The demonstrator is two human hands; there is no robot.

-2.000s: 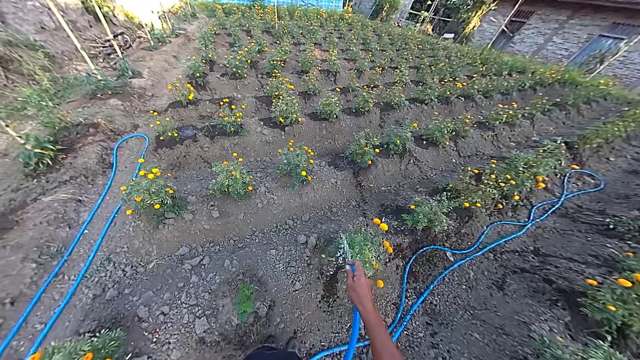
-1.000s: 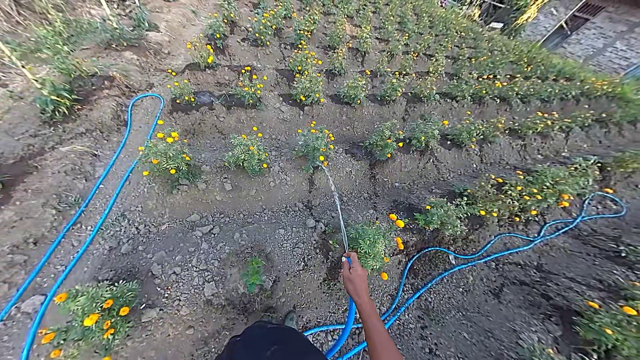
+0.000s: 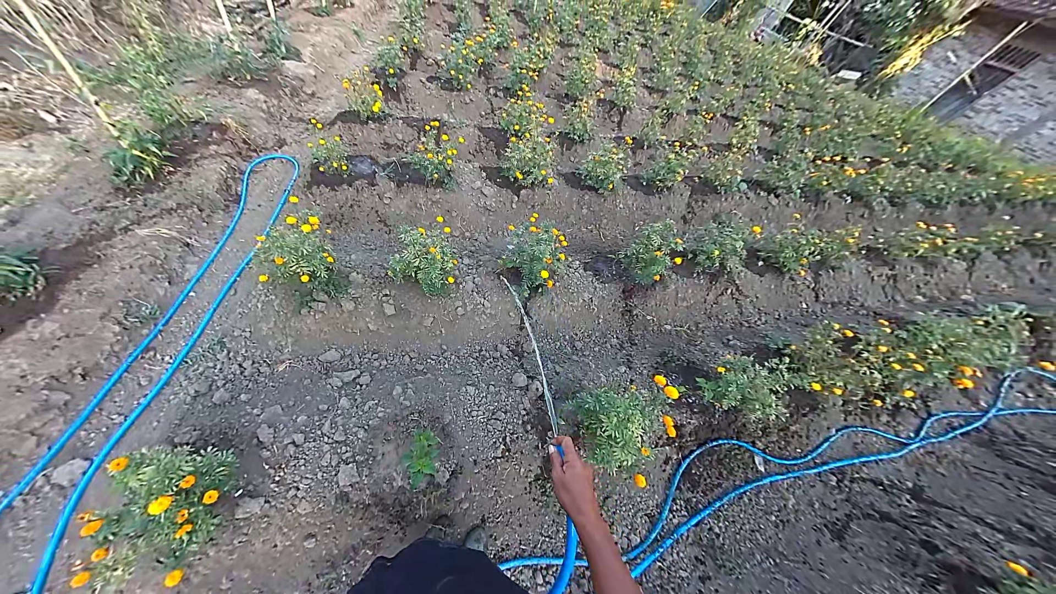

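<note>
My right hand (image 3: 572,478), low and right of centre, is closed around the end of a blue garden hose (image 3: 566,557). A thin water jet (image 3: 535,351) leaves the hose end and reaches the soil at the foot of a yellow-flowered marigold plant (image 3: 536,254). Close beside my hand, on its right, grows a marigold plant with orange blooms (image 3: 615,425). A small leafy seedling (image 3: 421,456) stands in the soil to the left of my hand. My left hand is out of view.
Blue hose (image 3: 177,305) lies in a long loop at the left, and more hose (image 3: 775,478) snakes over the soil at the right. Rows of marigolds (image 3: 528,157) stretch away on ridges. An orange marigold plant (image 3: 169,503) stands lower left; a brick building (image 3: 982,82) is upper right.
Two seconds ago the spray was short at my hand; now a longer jet reaches the marigold row ahead. The view has tilted and turned left.
</note>
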